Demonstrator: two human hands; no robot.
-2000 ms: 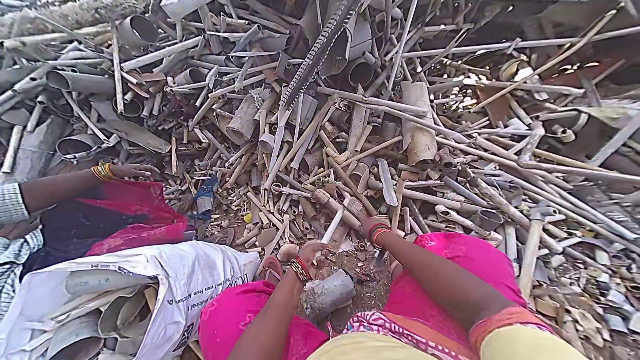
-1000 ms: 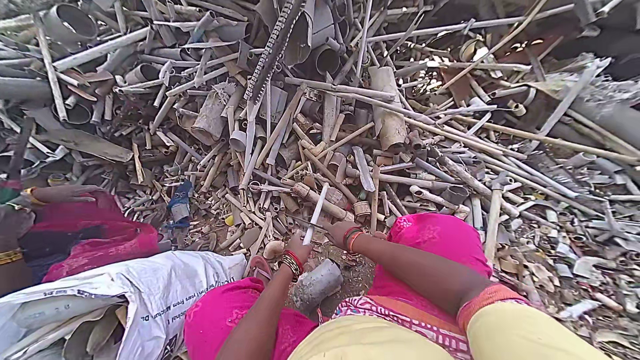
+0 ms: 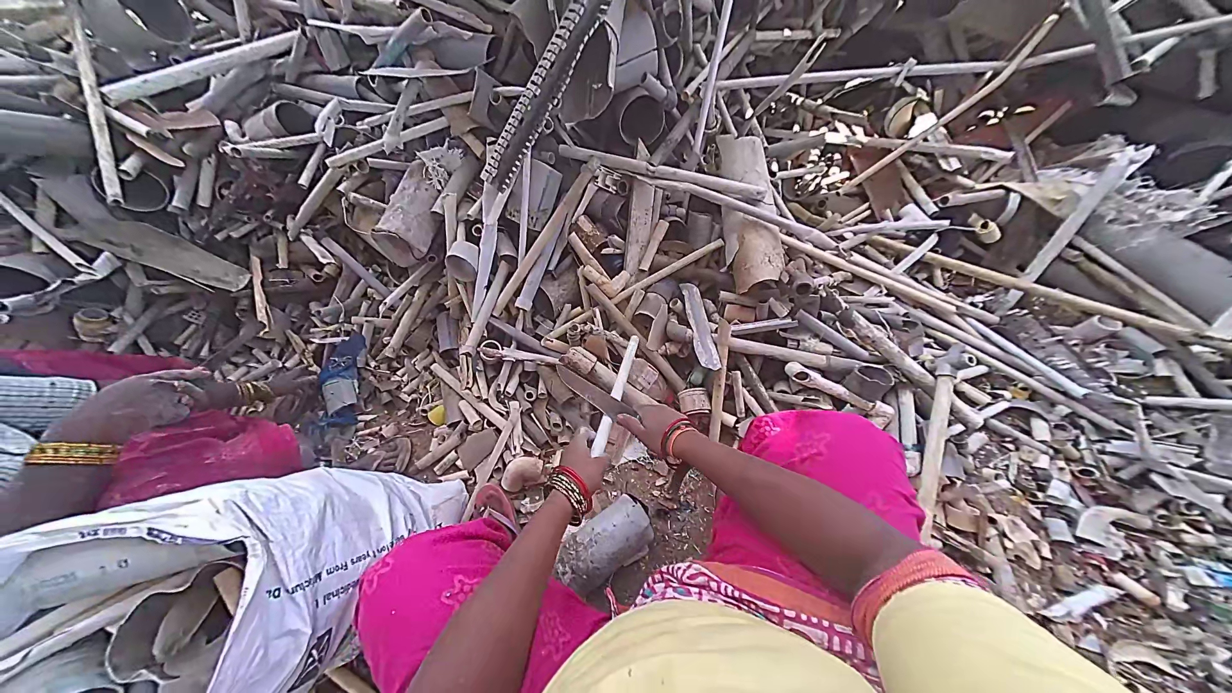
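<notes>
My left hand point(image 3: 582, 460) is closed around the lower end of a thin white plastic pipe point(image 3: 616, 395), which points up and away. Just right of it, my right hand point(image 3: 653, 425) grips the near end of a flat, dark blade point(image 3: 592, 390). The blade slants to the upper left and passes close by the pipe; whether they touch, I cannot tell. A short, wide grey pipe piece point(image 3: 606, 544) lies on the ground between my knees, below my hands. Beyond the blade are stubby tan pipe pieces point(image 3: 587, 361).
A heap of scrap pipes point(image 3: 539, 231) spreads ahead and to both sides. At lower left, a white printed sack point(image 3: 318, 549) holds large pipe pieces. Past it are a co-worker's hands point(image 3: 144, 399). A blue-wrapped piece point(image 3: 342, 375) lies near them. Small plastic shards point(image 3: 1088, 520) cover the right.
The co-worker's arms at the left are placed differently from two seconds ago, and now two hands show there. My left hand still has the white pipe. The view has shifted slightly.
</notes>
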